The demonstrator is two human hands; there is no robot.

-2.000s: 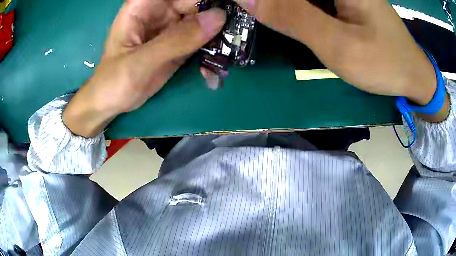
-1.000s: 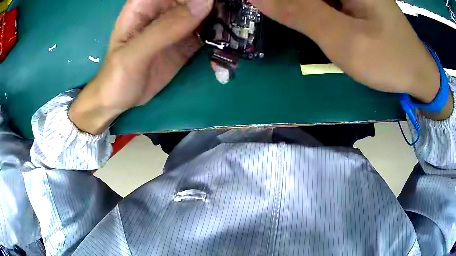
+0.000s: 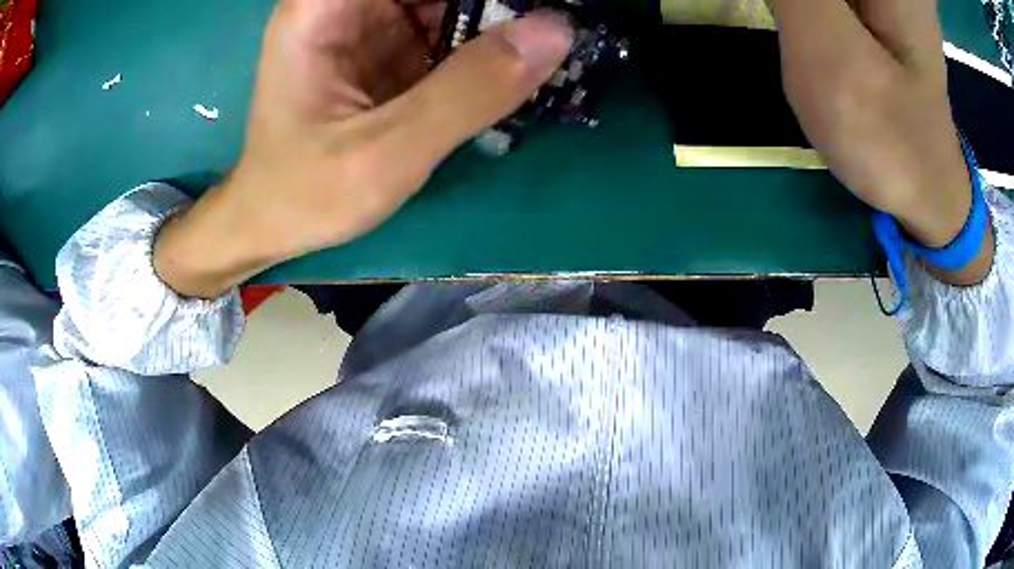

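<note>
My left hand (image 3: 373, 139) holds a small dark electronic module (image 3: 573, 83) near the top edge, with the thumb lying across it. Silver and white parts show on the module. A pale round end piece (image 3: 496, 141) sticks out below the thumb. My right hand (image 3: 862, 100) is to the right, over a flat black strip (image 3: 728, 89) with cream edges. Its fingers are cut off by the top edge, so what they hold is hidden. A blue strap is on the right wrist.
The green mat (image 3: 556, 222) ends at the bench edge in front of my smock. Small white scraps (image 3: 206, 111) lie at left. A red thing (image 3: 16, 45) is at the far left corner. A white curved edge and shiny clear material (image 3: 997, 28) show at far right.
My right hand has moved away from the module to the right, over the black strip. My left thumb now lies across the module, which has turned. More of the strip shows.
</note>
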